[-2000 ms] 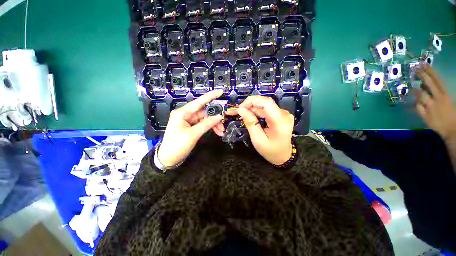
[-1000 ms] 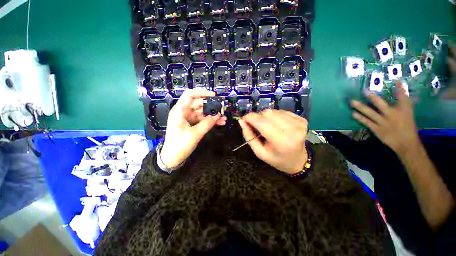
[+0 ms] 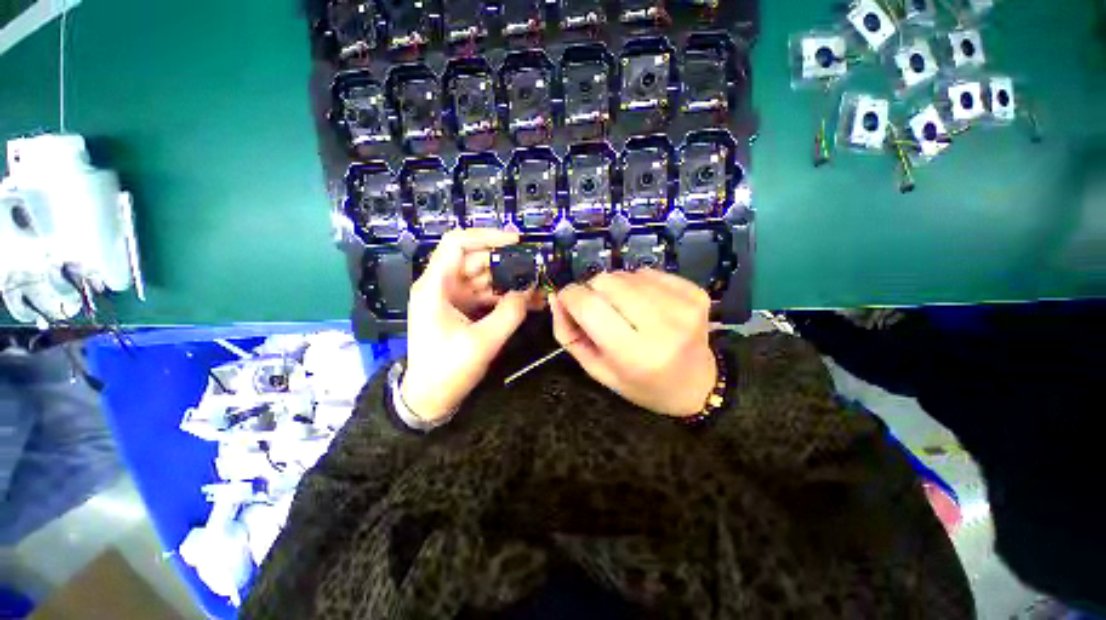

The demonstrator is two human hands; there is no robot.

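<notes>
My left hand (image 3: 451, 325) holds a small dark camera module (image 3: 516, 268) between thumb and fingers, over the front edge of the black blister tray (image 3: 742, 200). My right hand (image 3: 643, 339) is close beside it, its fingertips at the thin wires (image 3: 549, 277) on the module's right side. A thin light stick (image 3: 535, 363) juts down and left from my right fingers. The fingers hide the exact wire ends. The tray's octagonal pockets hold rows of dark modules, and some front-row pockets have none.
White housings with wires (image 3: 67, 230) stand at the bench's left. A blue bin (image 3: 134, 418) below holds white housings (image 3: 261, 412). Small white square parts with dark round centres (image 3: 870, 119) lie at the upper right of the green bench (image 3: 849, 260). A person's dark clothing shows at lower right.
The other person's hand has left the right side, and the white square parts sit farther back. The clear dark piece seen under my hands is gone; the thin stick shows at my right fingers.
</notes>
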